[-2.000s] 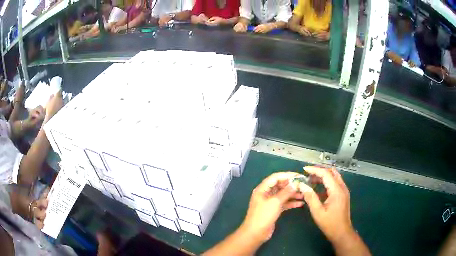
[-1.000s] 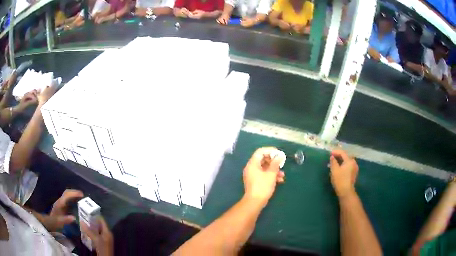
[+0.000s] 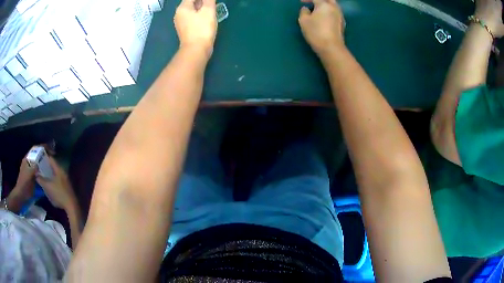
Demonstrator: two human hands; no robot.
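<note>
My left hand (image 3: 196, 25) is at the top edge, over the green bench (image 3: 265, 61), with its fingertips cut off. A clear rounded-square housing (image 3: 221, 12) with a pale outline lies close to the right of it. My right hand (image 3: 324, 25) is farther right, also at the top edge, with curled fingers partly cut off. Whether either hand holds anything is hidden. A second similar housing (image 3: 441, 36) lies on the bench at the right.
Stacked white cartons (image 3: 72, 44) fill the upper left. At lower left a person's hands hold a small white box (image 3: 38, 157). At right is a person's arm (image 3: 461, 83) with a bracelet and green sleeve. A blue stool (image 3: 353, 237) and the bench's front edge (image 3: 265, 101) also show.
The view has tilted down to my arms and lap. My hands have parted since the first frame, when they met around a small piece. The white piece seen in my left hand no longer shows.
</note>
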